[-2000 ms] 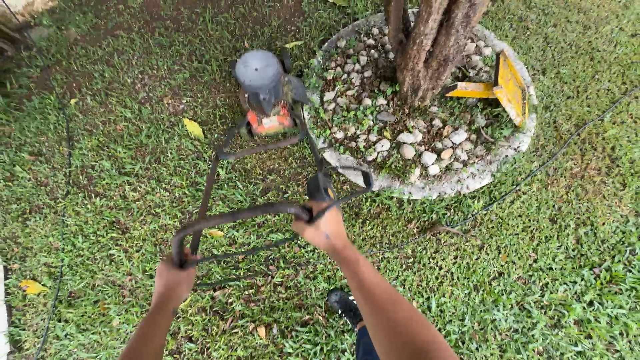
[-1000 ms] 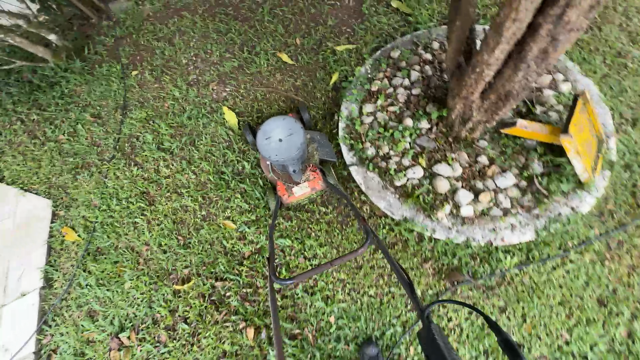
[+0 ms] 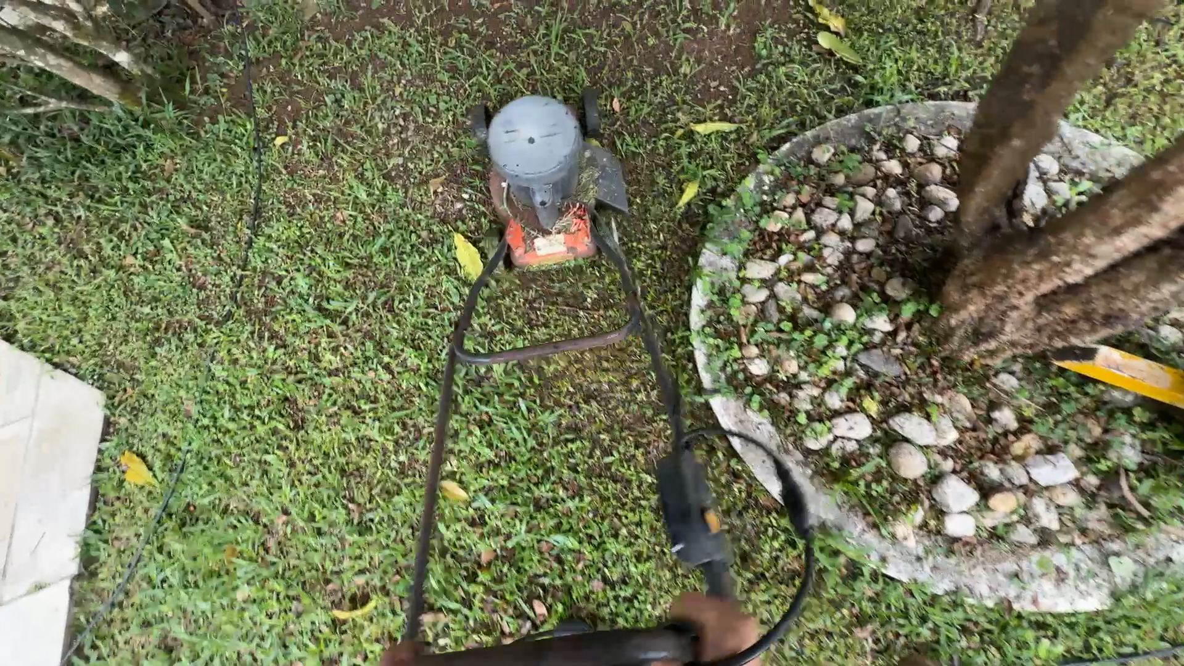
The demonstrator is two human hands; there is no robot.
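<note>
An electric lawn mower (image 3: 546, 180) with a grey round motor cover and an orange deck stands on the grass, upper middle. Its dark tubular handle (image 3: 555, 350) runs down to the bottom edge. There my right hand (image 3: 717, 629) is closed around the grip bar, just below the black switch box (image 3: 686, 509). A looped black power cable (image 3: 807, 555) hangs from that box. Of my left hand (image 3: 402, 654) only a sliver shows, at the left end of the bar; the frame's bottom edge cuts off the rest.
To the right a round concrete border (image 3: 740, 421) encloses stones (image 3: 911, 460), tree trunks (image 3: 1036, 287) and a yellow object (image 3: 1124, 372). Pale paving (image 3: 46, 462) lies at the left edge. A dark cable (image 3: 252, 185) crosses the grass at left; bare branches (image 3: 74, 60) show top left.
Both hands and the grip bar were fully in view two seconds ago, and the hands were out of view one second ago. The mower now stands farther from the round border.
</note>
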